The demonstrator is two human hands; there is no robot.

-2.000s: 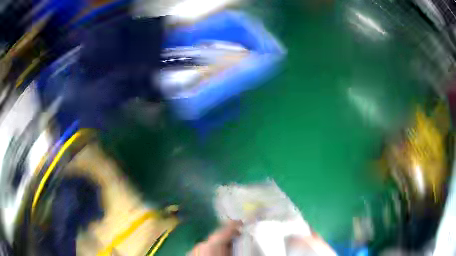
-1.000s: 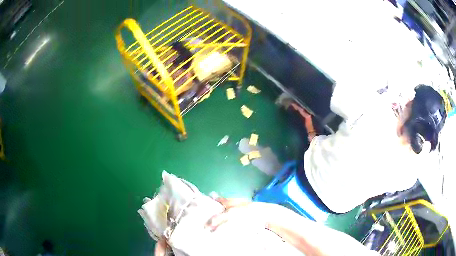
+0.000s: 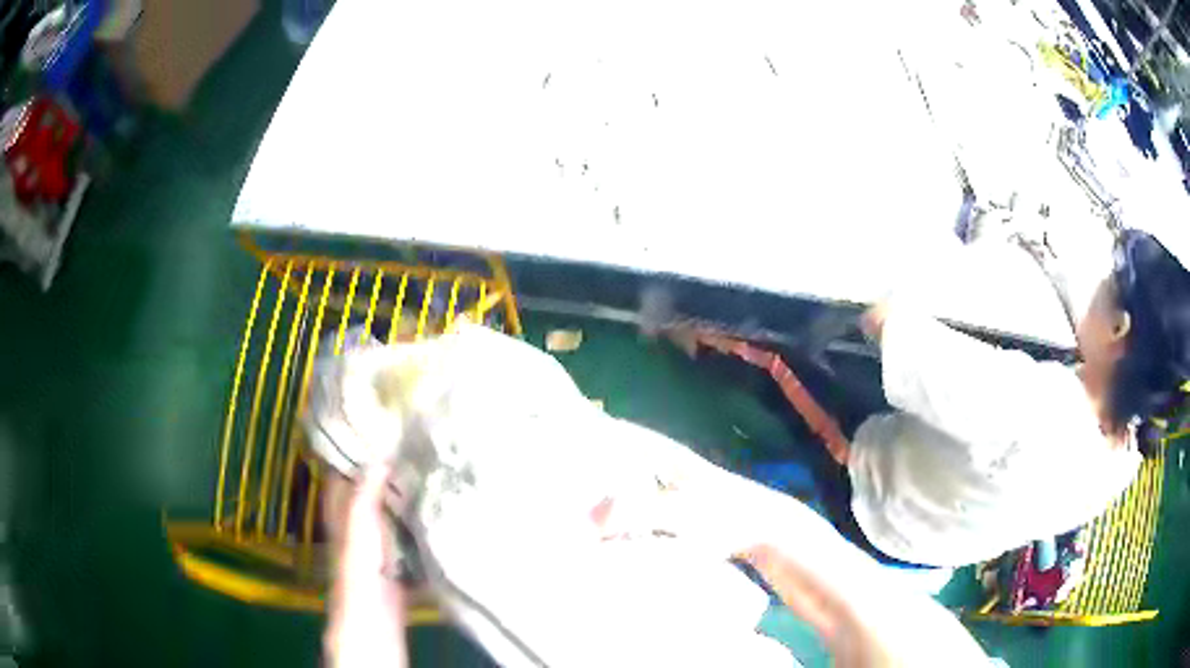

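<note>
A large white cloth bundle (image 3: 561, 496) hangs in front of me, running from the left centre to the bottom right. Its far end, above my left hand, is layered and greyer. My left hand (image 3: 368, 522) is closed on the bundle near that end, with the fingers partly hidden in cloth. My right hand (image 3: 816, 594) lies on the bundle's right part and holds it, its fingertips near the cloth's middle. The tie and details are washed out by glare.
A long white table (image 3: 548, 144) spans the top. A yellow trolley (image 3: 281, 405) stands at the left below its edge, partly behind the bundle. A person in white (image 3: 966, 457) sits at the right by the table. Another yellow trolley (image 3: 1122, 535) stands behind them. Green floor shows between.
The view has turned and come closer to the white table and the left yellow trolley. The bundle has risen in the view, and its far end now overlaps that trolley. Both hands still hold it.
</note>
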